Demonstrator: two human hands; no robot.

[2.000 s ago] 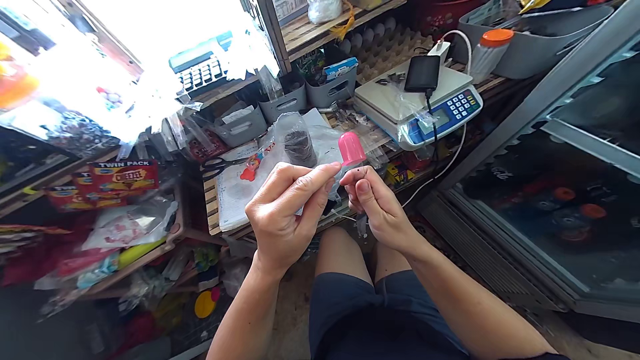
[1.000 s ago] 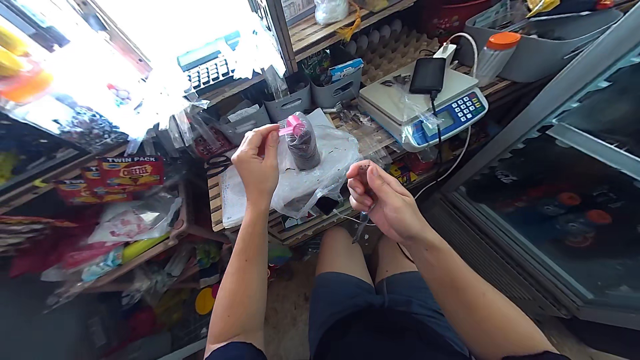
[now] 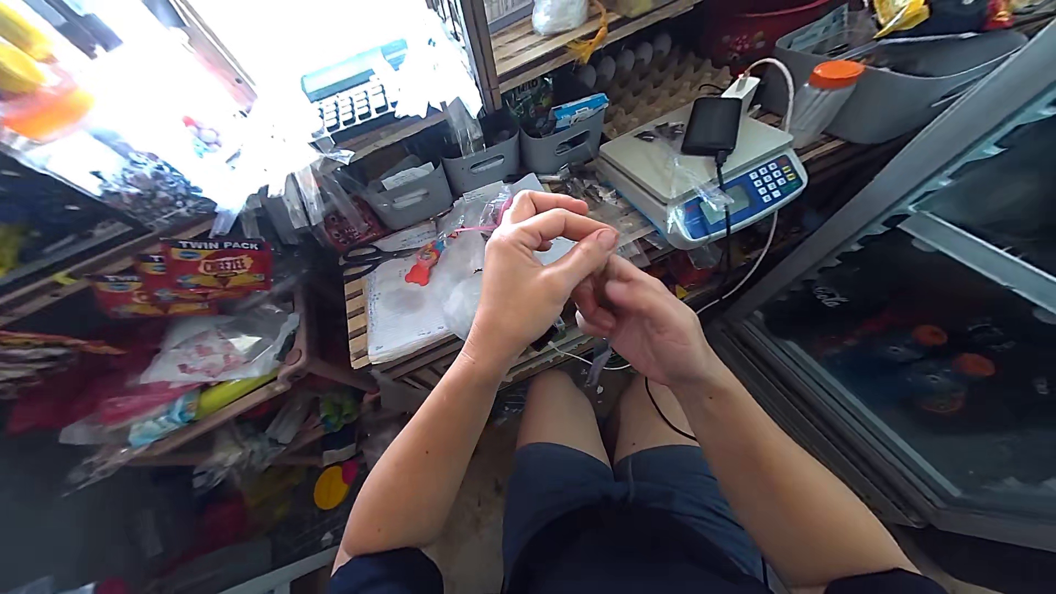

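Note:
My left hand [image 3: 532, 268] is raised over the slatted table, thumb and forefinger pinched together at my right hand's fingertips. My right hand [image 3: 648, 318] has curled fingers and is partly blurred; whether anything small lies between the fingertips cannot be told. Behind my left hand, a strip of pink material [image 3: 502, 210] shows beside clear plastic [image 3: 466, 272]. The dark bagged item seen earlier is hidden. A red-orange piece of packaging [image 3: 422, 264] lies on white paper [image 3: 400, 313], with black-handled scissors [image 3: 367, 259] at the paper's back left.
Behind the hands stand grey plastic baskets [image 3: 483, 165] and a digital scale [image 3: 701, 181] with a black device [image 3: 711, 125] and cable on it. An orange-lidded jar [image 3: 825, 99] stands beyond. Snack packs [image 3: 219, 268] hang at left; a glass-door cooler [image 3: 932, 330] flanks the right.
My left hand has moved right, away from the pink piece on the dark bagged item, and now meets my right hand. The bagged item is now hidden from sight.

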